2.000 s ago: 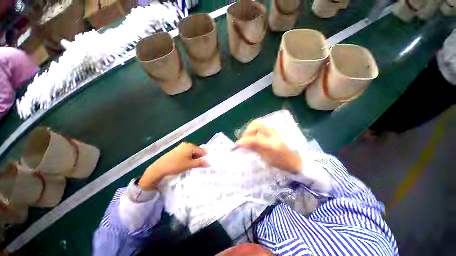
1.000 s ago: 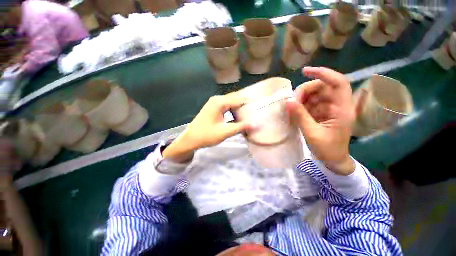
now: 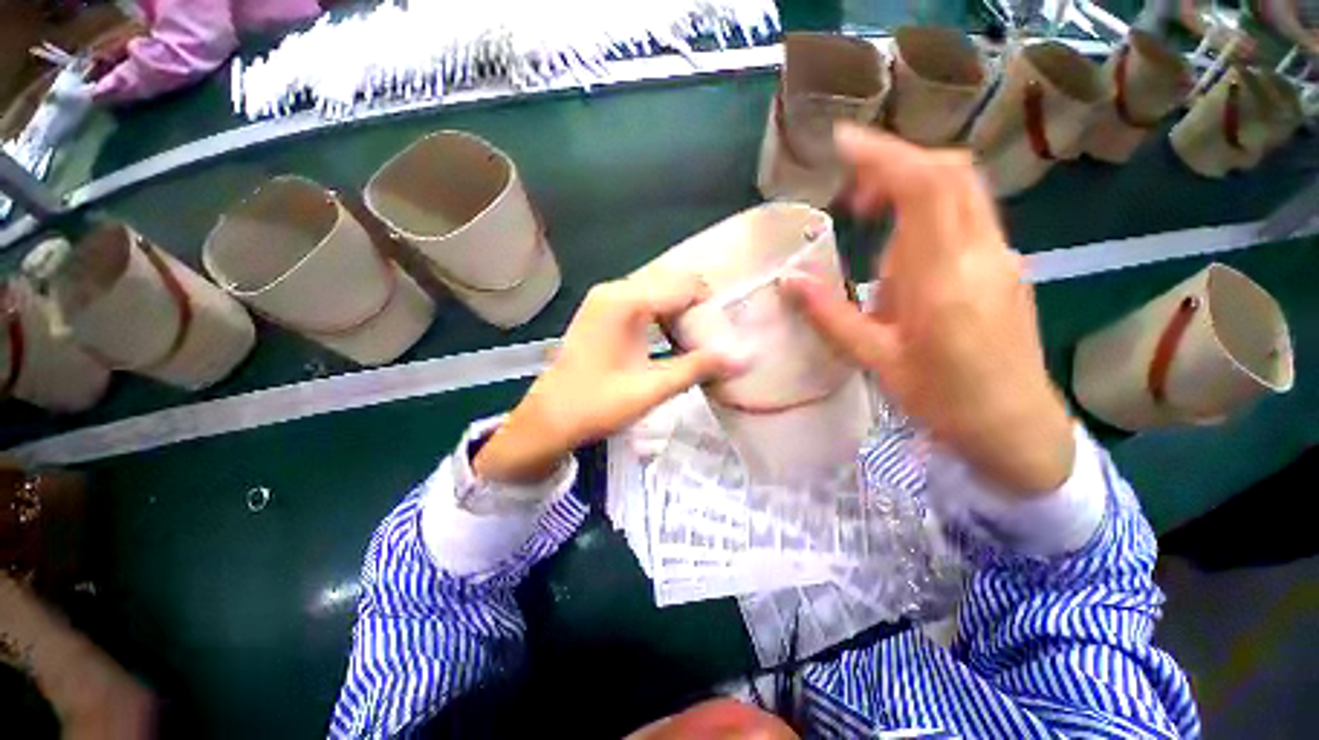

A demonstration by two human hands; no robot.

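Observation:
A beige cup-shaped housing [image 3: 796,419] with a thin brown strap is held in front of me, its open rim up and tilted. My left hand [image 3: 615,376] grips its left side, thumb on the front face and fingers near the rim. My right hand [image 3: 948,297] is at its right side, blurred, with the thumb touching the front face just below the rim and the other fingers raised and spread. No sticker can be made out at the fingertips. White label sheets [image 3: 702,535] with rows of small printed blocks lie fanned out below the housing.
One housing [image 3: 1157,362] stands at the right on the near side of the pale metal strip [image 3: 362,393]. Other housings [image 3: 340,275] stand beyond it at left and far right. White stick-like parts [image 3: 506,51] lie at the far side. A pink-sleeved person [image 3: 174,58] is upper left; a blurred forearm is lower left.
Two seconds ago both hands were at the label sheets. One second ago they were on the housing; since then the right hand's fingers have lifted and spread. The view has shifted.

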